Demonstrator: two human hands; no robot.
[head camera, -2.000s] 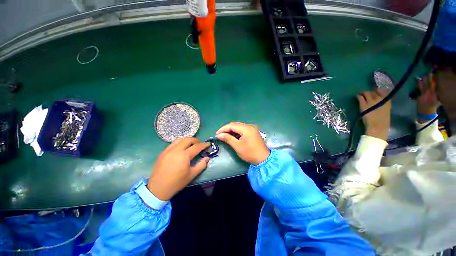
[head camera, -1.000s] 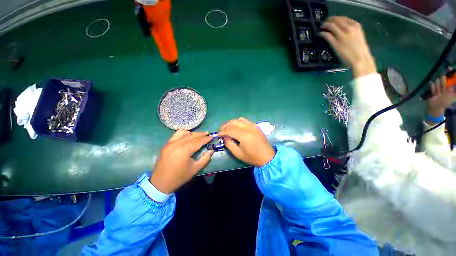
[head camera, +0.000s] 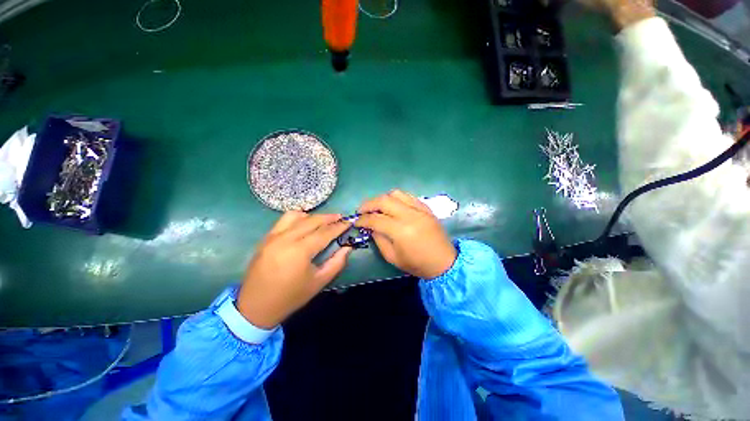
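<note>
A small dark housing with shiny metal parts is held near the bench's front edge, mostly hidden between fingers. My left hand grips it from the left with thumb and fingers. My right hand grips it from the right, its fingertips touching its top side. The fingertips of both hands nearly meet. A round dish of tiny silver screws lies just behind my left hand. The orange electric screwdriver hangs behind the dish, bit end down, untouched.
A dark-blue bin of metal strips and white tissue are at left. A black compartment tray, a pile of thin pins, a binder clip and a black cord are at right. A neighbour's white sleeve reaches to the tray.
My right hand has moved in from beside the housing to hold it too. The neighbour's arm has reached to the tray. The view has shifted, and the screwdriver hangs at a changed place.
</note>
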